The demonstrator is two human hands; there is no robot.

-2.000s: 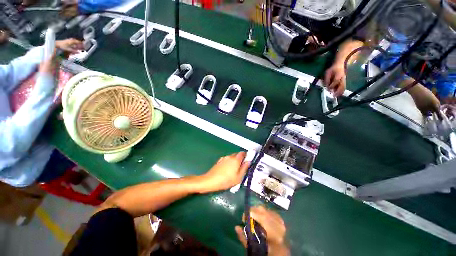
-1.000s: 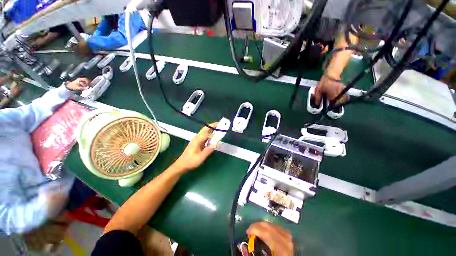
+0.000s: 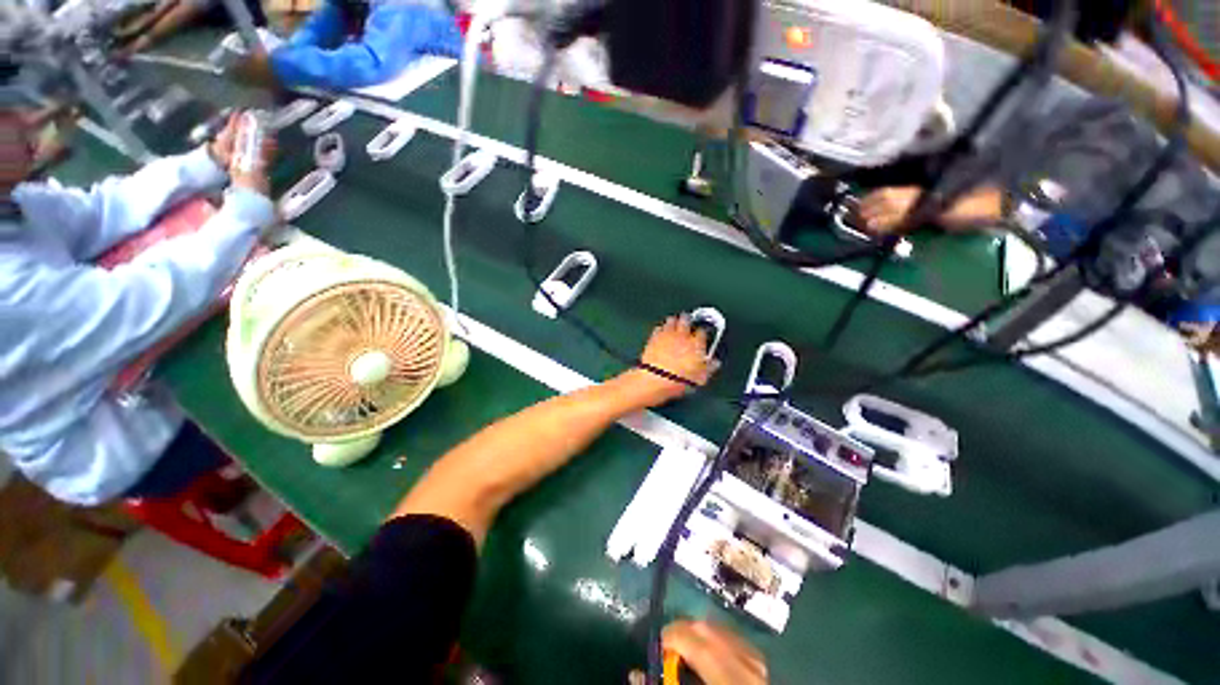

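My left hand [image 3: 680, 353] reaches over the conveyor, its fingers on a white looped housing [image 3: 709, 325]; the hand covers the housing's lower part. My right hand [image 3: 719, 654] is at the bottom edge, partly cut off, around the electric screwdriver [image 3: 672, 665], of which a yellow-orange band shows. The silver screw feeder [image 3: 789, 495] stands between the hands, with small screws inside. White strips [image 3: 657, 505] lie side by side at its left. Another white looped housing [image 3: 771, 368] lies on the belt behind the feeder.
A pale green fan [image 3: 351, 359] stands at the left. More white housings [image 3: 565, 282] lie along the green conveyor [image 3: 629, 248], and a pair [image 3: 902, 444] lies right of the feeder. A grey support arm [image 3: 1110, 569] crosses at the right. Black cables hang in front. Workers' arms are at left and across the belt.
My left hand has moved right and forward from the bench-side rail to a housing on the belt; the white piece it held is no longer seen in it. My right hand stays low at the screwdriver.
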